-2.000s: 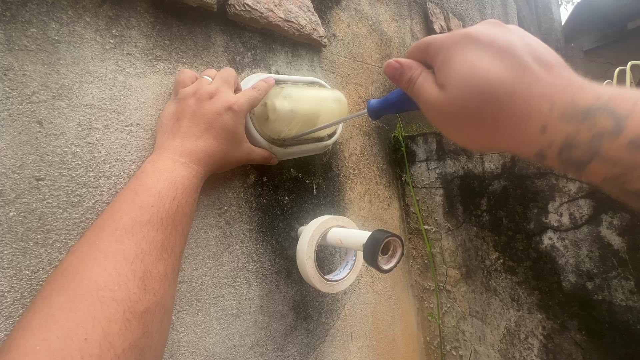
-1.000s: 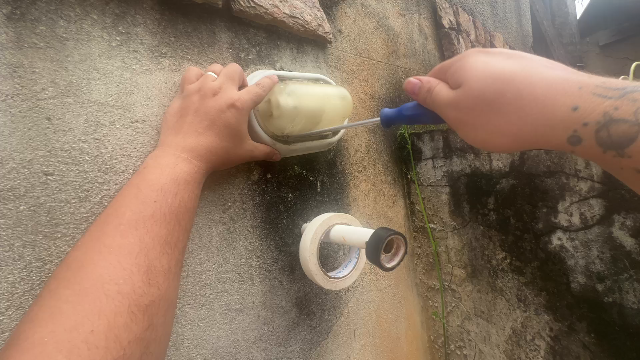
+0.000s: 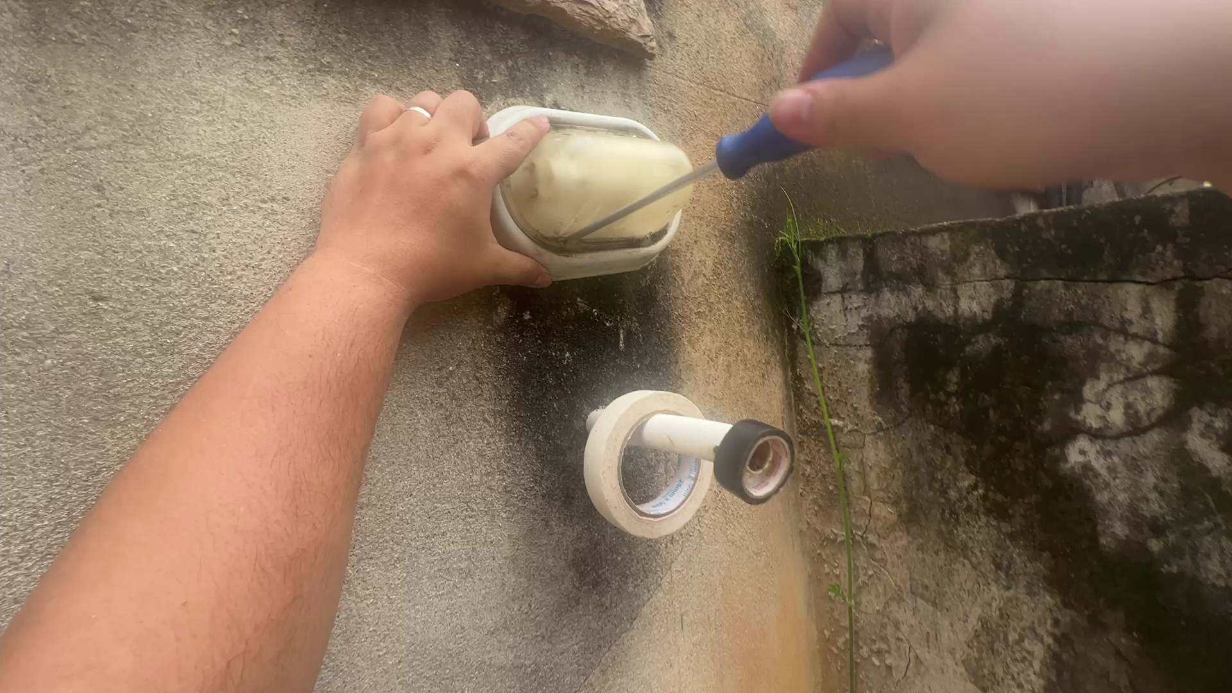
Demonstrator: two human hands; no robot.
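An oval bulkhead wall lamp (image 3: 602,183) with a white frame and a yellowed translucent cover is on the rough wall. My left hand (image 3: 423,197) grips the left end of its frame, thumb below and index finger on the upper rim. In my right hand (image 3: 924,96), at the upper right, is a screwdriver (image 3: 760,146) with a blue handle. Its metal shaft slants down and left across the cover, and the tip meets the lower edge of the cover by the frame. Whether the tip sits in a gap or on a screw cannot be told.
Below the lamp a white pipe (image 3: 681,435) sticks out of the wall. A roll of masking tape (image 3: 606,472) hangs around it, and a roll of black tape (image 3: 753,462) is on its end. A thin green plant (image 3: 818,385) grows beside the stained lower wall (image 3: 1039,404) at right.
Against one second ago, my right hand and the screwdriver handle have risen, so the shaft slants more steeply across the cover. My left hand stays on the lamp frame.
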